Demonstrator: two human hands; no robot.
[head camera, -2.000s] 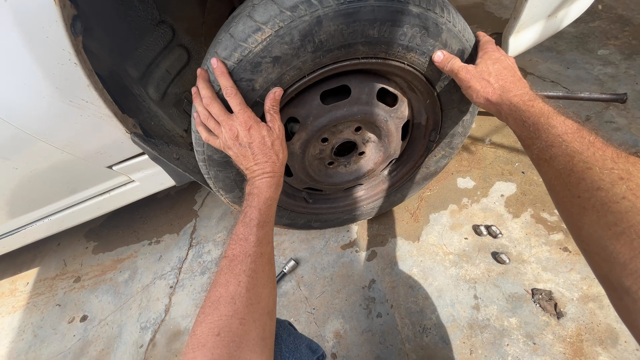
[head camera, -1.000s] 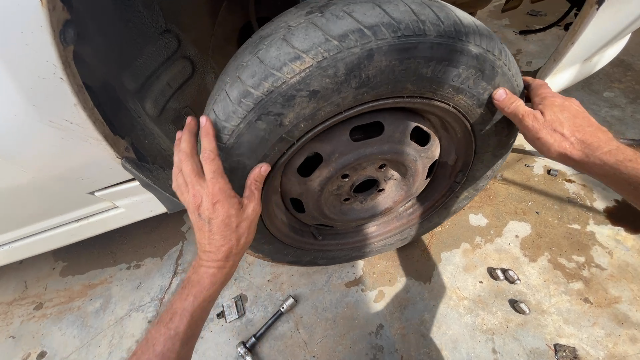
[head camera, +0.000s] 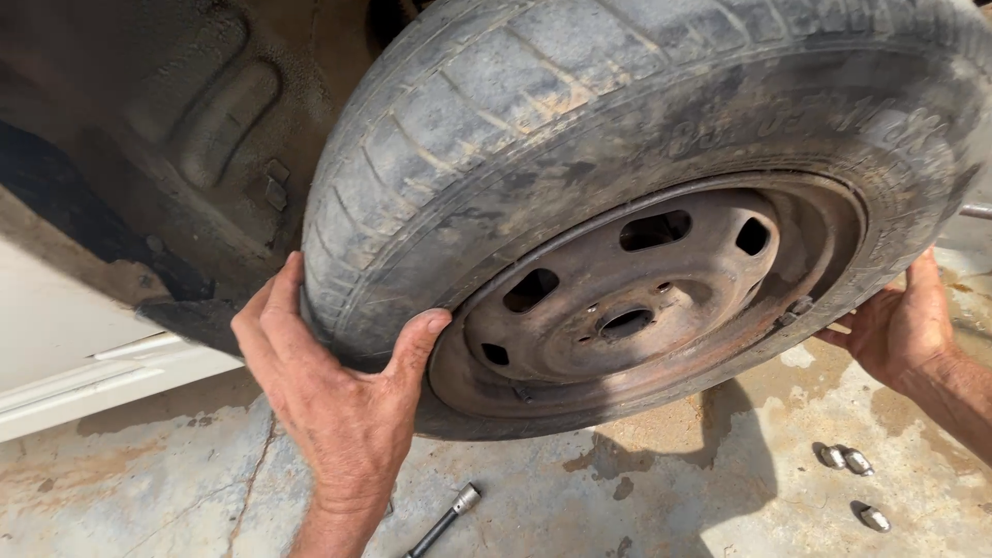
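A worn car tire (head camera: 496, 163) on a rusty steel wheel rim (head camera: 682, 287) fills the middle and right of the head view, tilted. My left hand (head camera: 341, 387) grips its lower left side, thumb on the sidewall and fingers against the tread. At the lower right edge of the tire is my right hand (head camera: 899, 325), palm turned up, some fingertips hidden behind the rubber. The rim's center hole and bolt holes show no bolts or nuts in them.
The car's wheel well (head camera: 225, 116) and white sill (head camera: 116, 380) lie to the left. On the stained concrete are a socket wrench (head camera: 446, 523), partly out of view, and several metal lug nuts (head camera: 858, 462). A metal bar (head camera: 975, 211) shows at the right edge.
My right hand has moved from the tire's upper right side down to its lower right edge. My left hand stays on the left side. The tire now leans more, and the view is closer.
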